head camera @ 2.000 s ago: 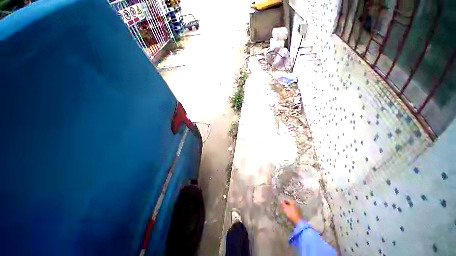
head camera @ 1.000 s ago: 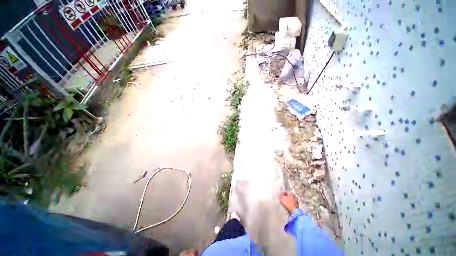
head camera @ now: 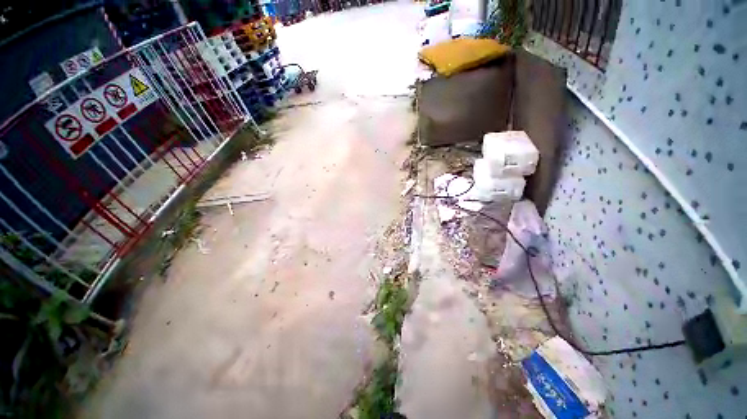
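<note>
Neither of my hands is in the picture. Nearest in front of me is a pale concrete strip [head camera: 446,352] beside a wider concrete road [head camera: 270,295]. A white and blue printed packet or flattened box [head camera: 561,380] lies at the foot of the tiled wall at the lower right. A dark cable [head camera: 536,282] runs from a box on the wall across the litter. A pale sack [head camera: 524,250] leans by the wall, with white blocks or containers [head camera: 509,155] stacked behind it.
A grey-brown bin or panelled box [head camera: 459,110] with a yellow sack [head camera: 463,56] on top stands ahead. A white and red fence [head camera: 168,98] with warning signs edges the left. Stacked pallets [head camera: 246,57] and a wheeled cart [head camera: 301,78] stand beyond. Weeds [head camera: 389,315] line the strip.
The blue vehicle, the looped hose and my hands have left the view. The bin, white blocks and printed packet appear nearer as the camera has moved forward.
</note>
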